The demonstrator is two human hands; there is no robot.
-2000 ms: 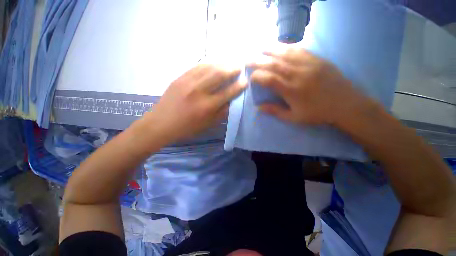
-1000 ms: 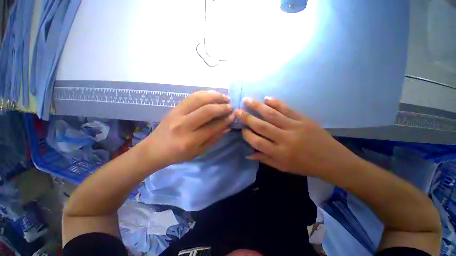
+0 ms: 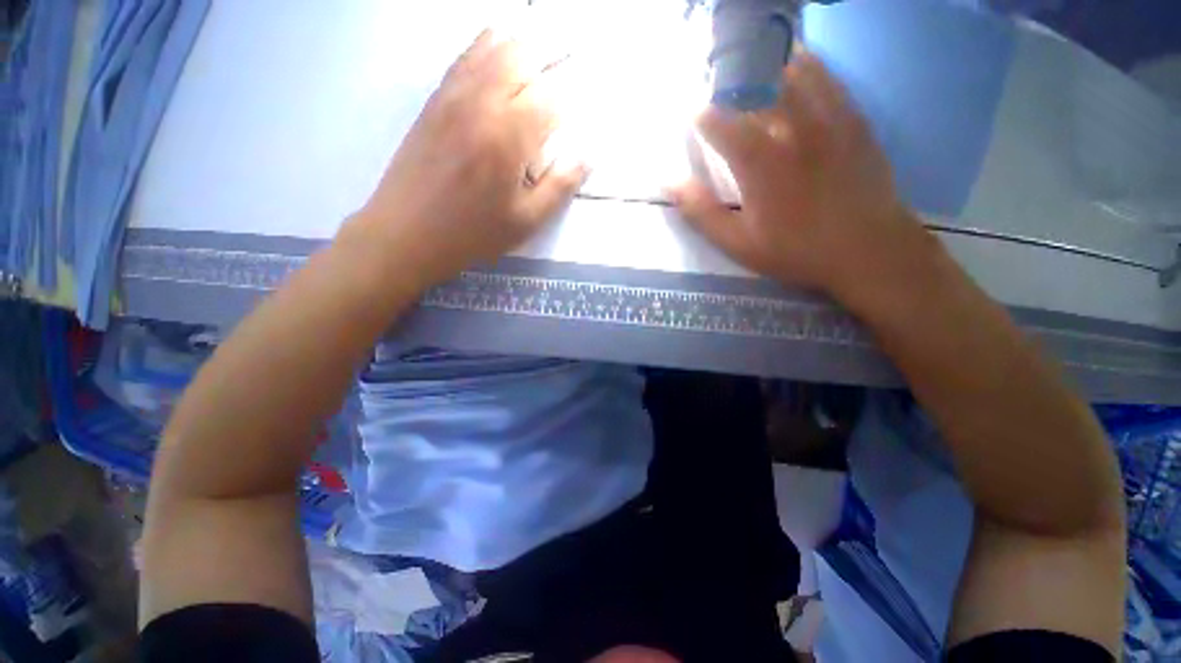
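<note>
The light-blue cut panel (image 3: 926, 97) lies on the white table at the upper right, behind my right hand. My right hand (image 3: 803, 175) is beside the grey ribbed machine knob (image 3: 751, 58), fingers bent towards the bright glare. My left hand (image 3: 479, 156) is left of the glare, over the table, with thumb and fingers apart. The needle area and the panel's left edge are lost in the glare, so I cannot tell what the fingertips touch.
Narrow light-blue strips (image 3: 123, 143) hang at the table's left. A grey ruler band (image 3: 609, 308) runs along the front edge. Folded blue cloth (image 3: 505, 466) lies in the lap. Blue baskets stand below on the left (image 3: 97, 440) and right (image 3: 1159, 453).
Both hands have moved up and away from the table's front edge, and farther apart. The panel has moved up and away, baring the ruler. The knob shows more fully.
</note>
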